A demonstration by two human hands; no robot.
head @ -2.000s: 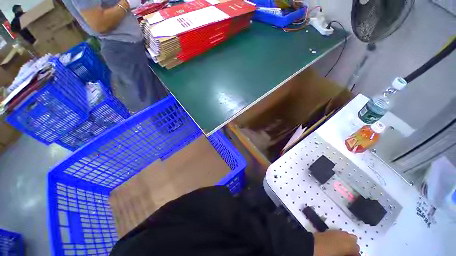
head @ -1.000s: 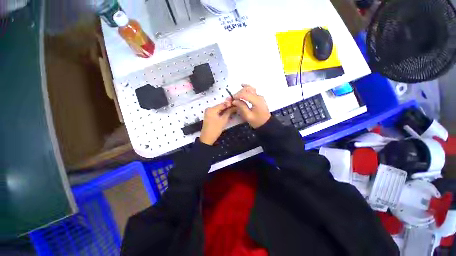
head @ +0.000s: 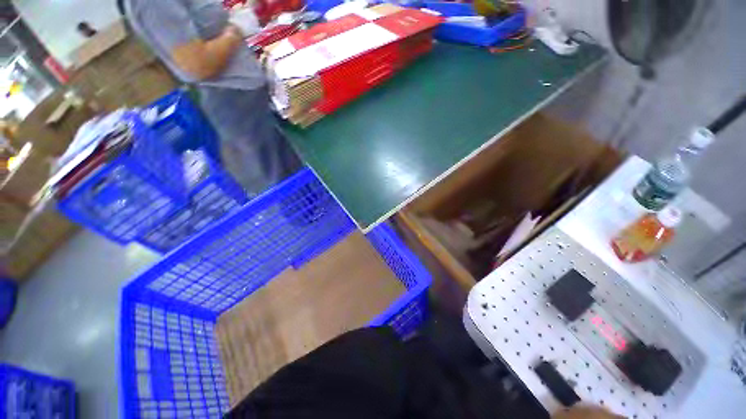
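The pale perforated fixture plate (head: 523, 299) lies on the white machine table at the right. Two black stop blocks sit on it, one nearer the back (head: 570, 295) and one nearer the right (head: 649, 367), with red light marks between them. A smaller black bar (head: 557, 382) lies near the plate's front edge. Only a sliver of my left hand (head: 590, 412) shows at the bottom edge, beside the bar's lower end. Its fingers are cut off, so any grip is hidden. My black sleeve crosses the bottom middle. My right hand is out of the picture.
A blue crate (head: 135, 344) with cardboard inside stands at the left. The green bench (head: 425, 131) holds red-and-white boxes (head: 360, 61). A person (head: 237, 106) stands behind the crate. A clear bottle (head: 661, 182) and an orange-red drink bottle (head: 646, 237) stand on the white table. A large carton (head: 507, 184) is under the bench.
The view has swung from the table and keyboard back to the left. Both hands were together over the front of the table; now only a bit of my left shows and my right is out of view.
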